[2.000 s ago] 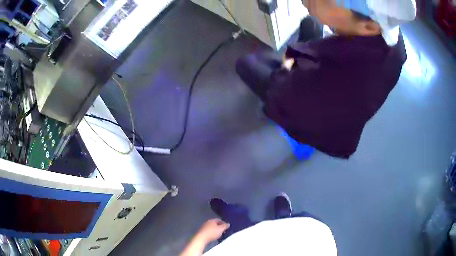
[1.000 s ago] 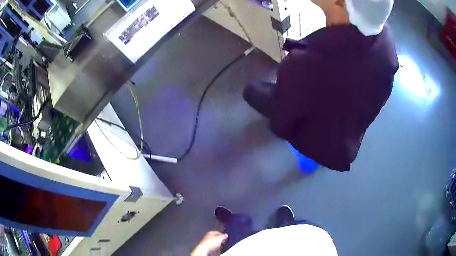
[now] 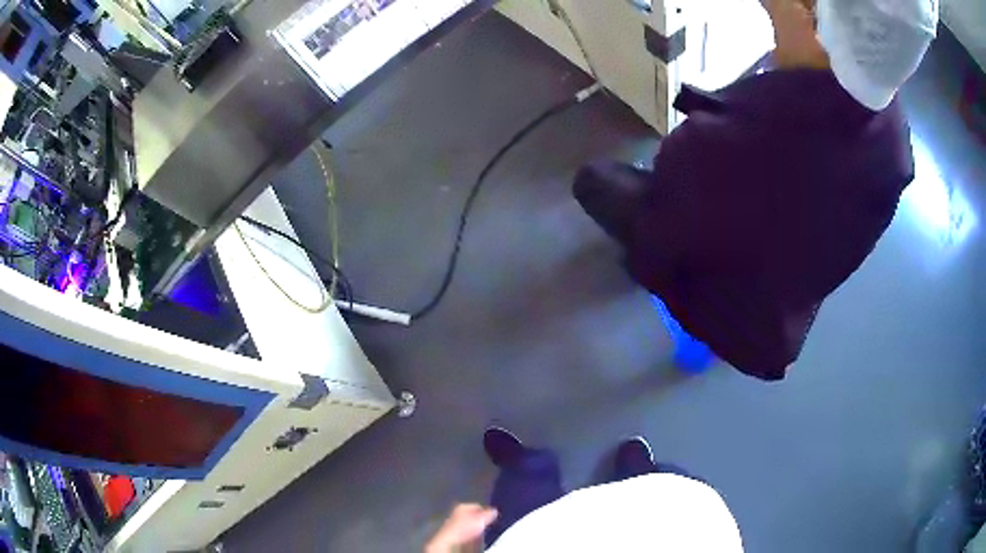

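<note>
My left hand (image 3: 465, 528) shows at the bottom of the view, blurred and partly cut off by the edge, beside my leg. Whether its fingers are closed or hold anything small cannot be told. My right hand is not in view. Nearest on my left is a pale machine cabinet (image 3: 270, 459) with a blue-framed dark red panel (image 3: 119, 405). My hand does not touch it.
A person in a dark top (image 3: 773, 216) and white cap sits on a blue stool (image 3: 692, 351) ahead right. A black cable (image 3: 465, 221) and yellow cord (image 3: 334, 216) lie on the grey floor. A metal machine edge (image 3: 216, 173) with a white printed sheet (image 3: 362, 38) juts in upper left.
The machines, cable and seated person have shifted rightward in the view. My left hand is lower and more cut off than two seconds ago. The seated person's cap and upper body have changed position slightly.
</note>
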